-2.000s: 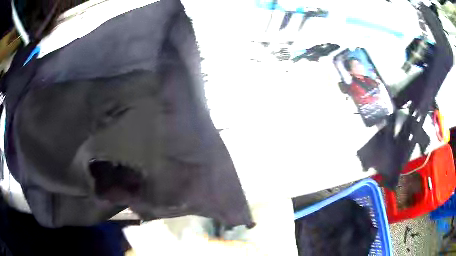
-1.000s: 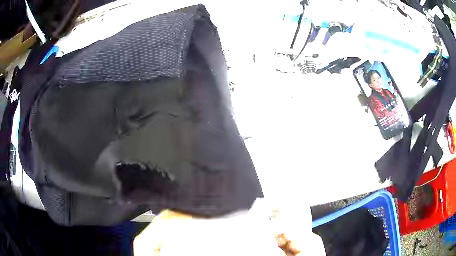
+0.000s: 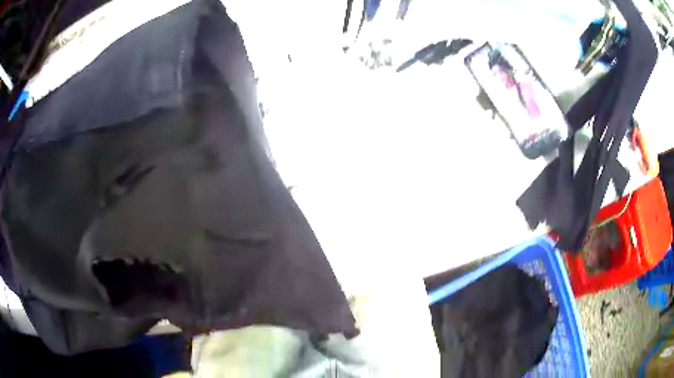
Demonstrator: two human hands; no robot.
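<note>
A large black workpiece (image 3: 229, 184) lies over the left of the white table and hangs over its front edge. A greyer panel (image 3: 111, 96) is joined along its top. A dark opening with a ragged edge (image 3: 140, 288) shows near its lower left. Pale grey-green cloth (image 3: 273, 354) and a washed-out white shape are below its lower edge. A small skin-toned sliver at the bottom edge may be part of my left hand (image 3: 177, 375); its grip cannot be seen. My right hand cannot be made out.
A smartphone (image 3: 519, 100) lies on the white table (image 3: 384, 184). Black strips (image 3: 591, 162) hang over the table's right edge. Below are a blue perforated crate (image 3: 565, 317) with black pieces (image 3: 495, 325) and a red bin (image 3: 647, 236). Blurred machine parts show at the top.
The view has shifted, so the workpiece and phone sit further left and higher than one second ago. The large pale hand shapes seen then at the bottom are gone; grey-green cloth shows there.
</note>
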